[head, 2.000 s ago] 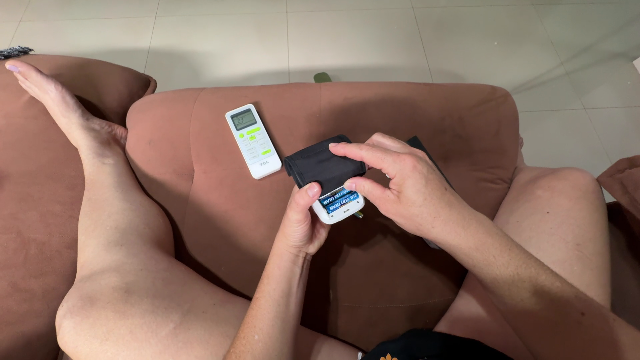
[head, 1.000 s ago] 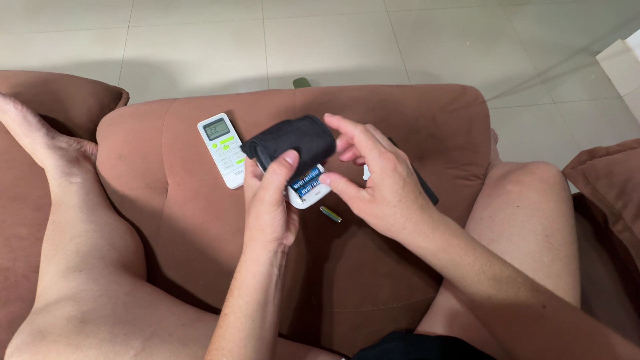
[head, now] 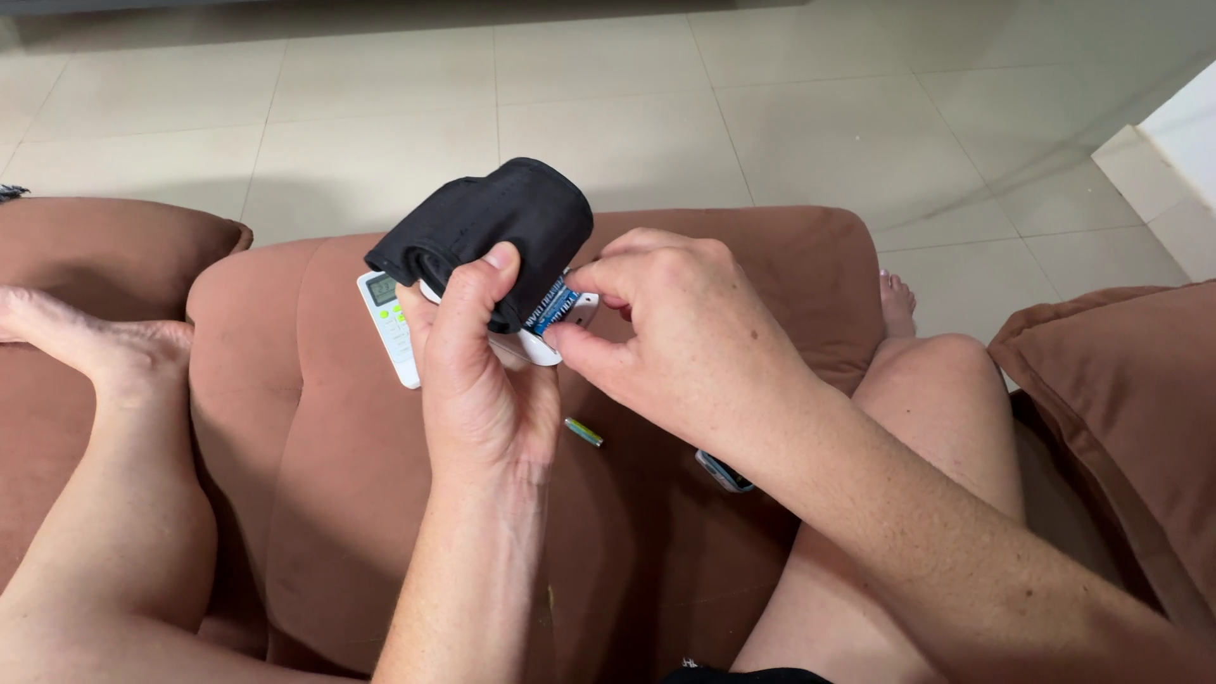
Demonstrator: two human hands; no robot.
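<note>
My left hand (head: 484, 370) holds a wrist blood pressure monitor by its rolled black cuff (head: 503, 223) and white casing (head: 525, 348), with the thumb pressed on the cuff. Blue batteries (head: 553, 302) lie side by side in the uncovered compartment of the casing. The thumb and index finger of my right hand (head: 674, 323) grip at the two ends of these batteries; the fingertips partly hide them. Below the hands, a small green battery (head: 583, 432) lies on the brown sofa cushion (head: 370, 532).
Partly behind my left hand, a white air conditioner remote (head: 394, 328) lies on the cushion. A small device with a dark face and pale edge (head: 724, 470) sits under my right forearm. My bare legs flank the cushion, and brown pillows (head: 1130, 380) stand at both sides.
The monitor is turned and tilted in my left hand, and its battery side shows at the lower right. My right hand has moved from the cuff to the batteries.
</note>
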